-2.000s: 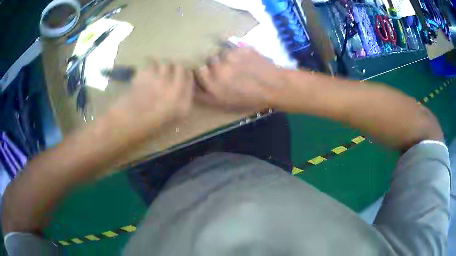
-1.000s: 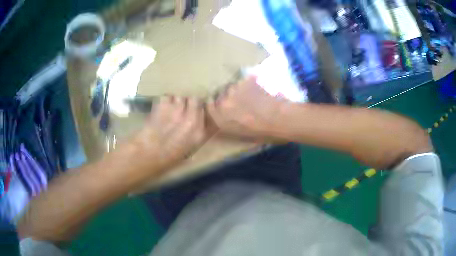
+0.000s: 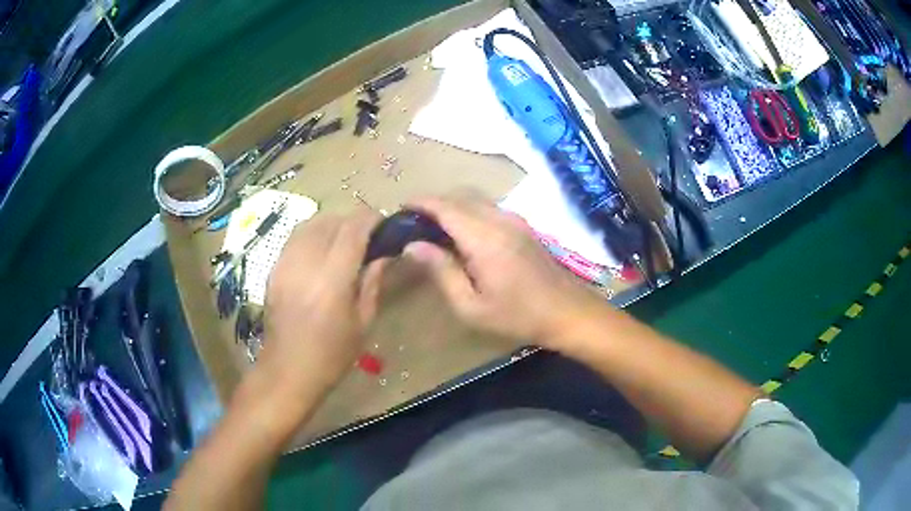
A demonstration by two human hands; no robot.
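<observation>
A dark, smooth curved part, possibly a handle shell [image 3: 408,232], is held between both hands above the brown cardboard tray [image 3: 469,180]. My left hand [image 3: 325,289] grips its left end. My right hand [image 3: 489,264] grips its right end, with the thumb near its lower edge. The fingers hide much of the part, and both hands are slightly blurred. A small red piece [image 3: 371,363] lies in the tray below the hands.
A blue electric screwdriver [image 3: 534,105] lies on white cloth at the tray's right. A tape roll [image 3: 190,181] sits at the tray's left corner. Short black parts [image 3: 368,110] lie at the far side. Pink-and-black handles [image 3: 122,414] lie left; red-handled scissors [image 3: 774,117] lie in bins right.
The dark part now shows between the hands, which are rotated and nearer together at its ends. The view has shifted, showing more of the screwdriver, the tray and the handles at left.
</observation>
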